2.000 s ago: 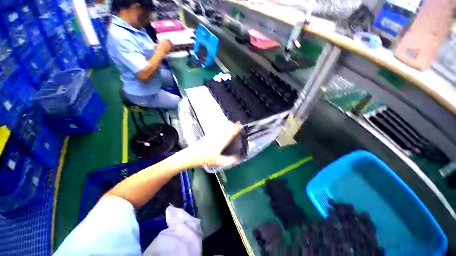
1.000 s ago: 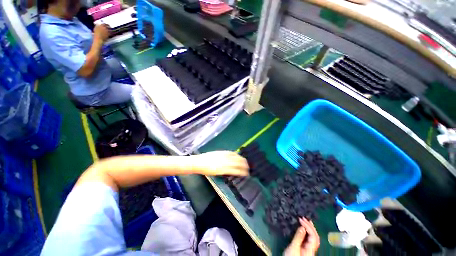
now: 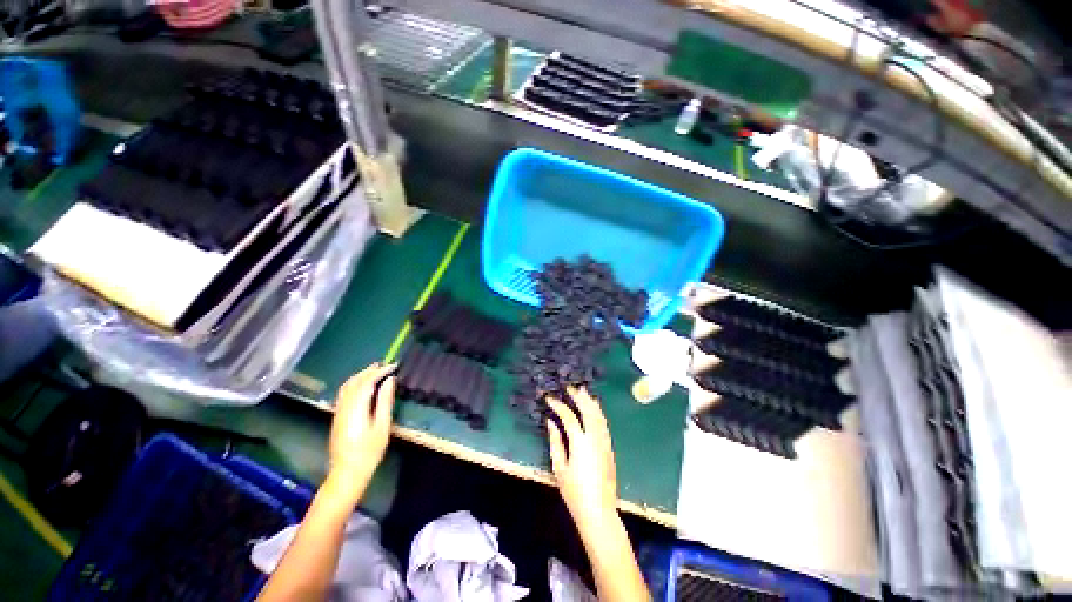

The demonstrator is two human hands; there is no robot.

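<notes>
Black housings (image 3: 444,382) lie side by side in two short rows on the green bench. My left hand (image 3: 360,426) is at the left end of the nearer row, its fingers closed on a dark housing, mostly hidden by the fingers. Small black inserts (image 3: 569,323) form a loose heap that runs from the light-blue basket (image 3: 611,212) onto the bench. My right hand (image 3: 584,456) has its fingertips in the near edge of the heap; whether they grip an insert cannot be told. A white crumpled cloth (image 3: 662,355) lies right of the heap.
Black parts in slanted rows (image 3: 770,370) lie on a pale sheet at right, beside leaning layers (image 3: 911,435). A bagged tray stack (image 3: 118,268) and a metal post (image 3: 350,88) stand at left. A dark blue crate (image 3: 176,517) is low left. A shelf runs along the back.
The view has swung right. My left hand has moved from the bagged stack to the near row of housings and closed on one. My right hand has come into view and stays at the heap.
</notes>
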